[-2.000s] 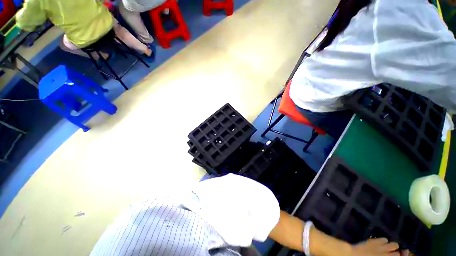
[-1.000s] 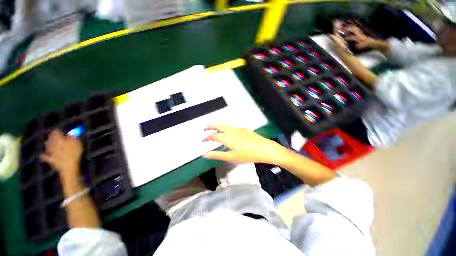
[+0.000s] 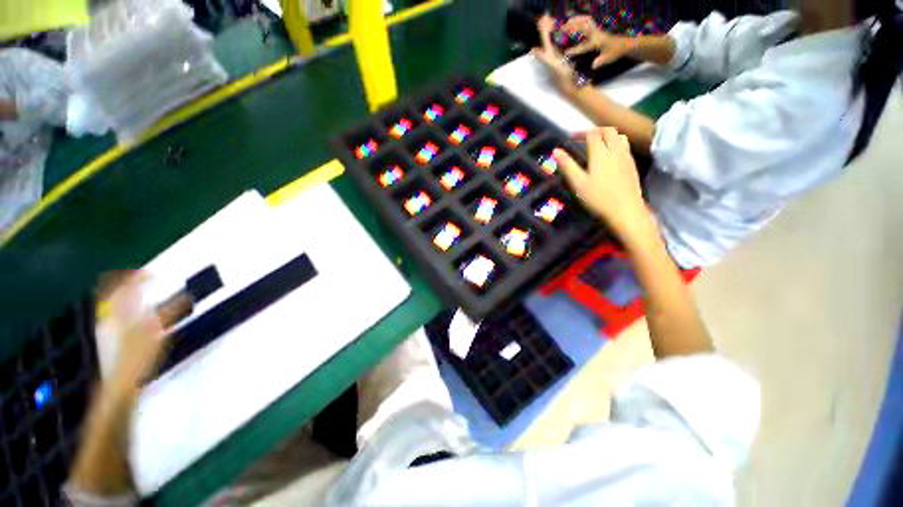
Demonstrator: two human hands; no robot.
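A black foam tray (image 3: 460, 213) on the green bench holds rows of watch heads with lit colour-striped screens (image 3: 485, 210). My right hand (image 3: 609, 178) is at the tray's far right side, fingertips at a pocket; whether it grips a watch cannot be told. My left hand (image 3: 134, 332) is blurred over the left edge of the white board (image 3: 297, 366); what it holds, if anything, cannot be told. A long black foam strip (image 3: 243, 315) and a small black pad (image 3: 205, 284) lie on the board, partly beside my hand.
A left foam tray (image 3: 40, 446) has one blue-lit screen. Another person (image 3: 752, 129) works at the right. A red stool (image 3: 619, 287) and a low tray (image 3: 505, 361) with white labels stand below the bench. Yellow tape (image 3: 307, 185) and plastic-wrapped material (image 3: 144, 64) lie beyond.
The view has swung to the right. My left hand has left the left tray and moved to the board. My right hand has moved from over the board to the right tray.
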